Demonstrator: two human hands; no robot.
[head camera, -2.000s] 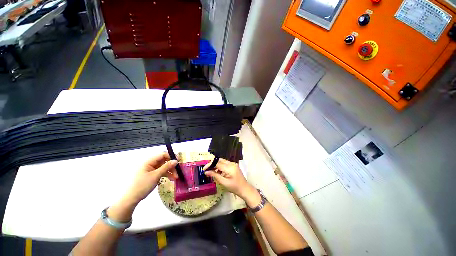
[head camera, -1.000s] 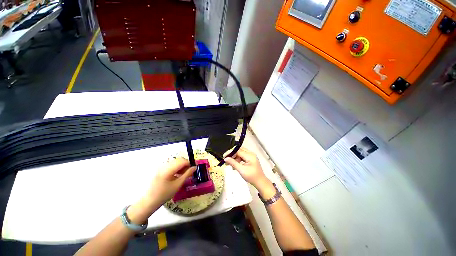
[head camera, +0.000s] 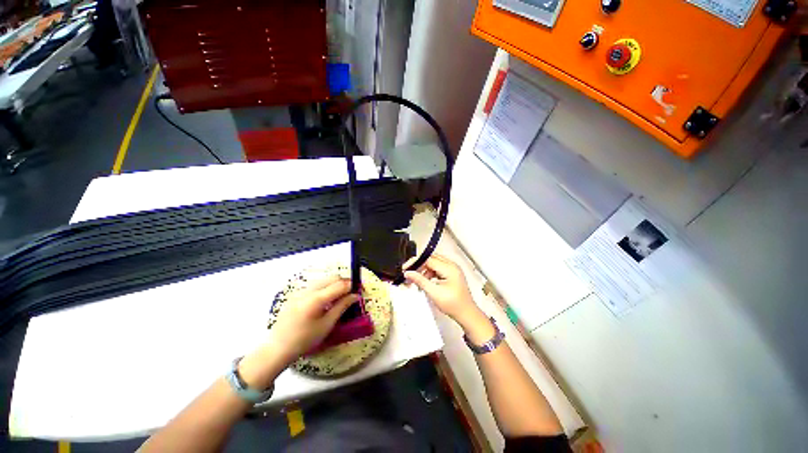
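My left hand (head camera: 310, 320) pinches one end of a black strap (head camera: 447, 168) over the magenta box (head camera: 351, 329), which it partly hides. My right hand (head camera: 441, 281) pinches the strap's other end near the dark square (head camera: 383, 253). The strap arches up in a loop between my hands. The box rests on a cream speckled round stand (head camera: 341, 361). Whether the left strap end touches the box cannot be told. A strap bundle (head camera: 195, 232) lies across the white table (head camera: 115, 358).
An orange control box (head camera: 567, 66) is at the upper right, with papers (head camera: 516, 124) on the pale machine side below it. A dark red machine (head camera: 239, 53) stands beyond the table. A wood-edged pale tray (head camera: 496, 341) runs along the machine, right of my right hand.
The strap's raised loop has changed shape and moved right. My left hand has moved from the box's left side to over it; my right hand has moved right, away from the box. The camera view has shifted.
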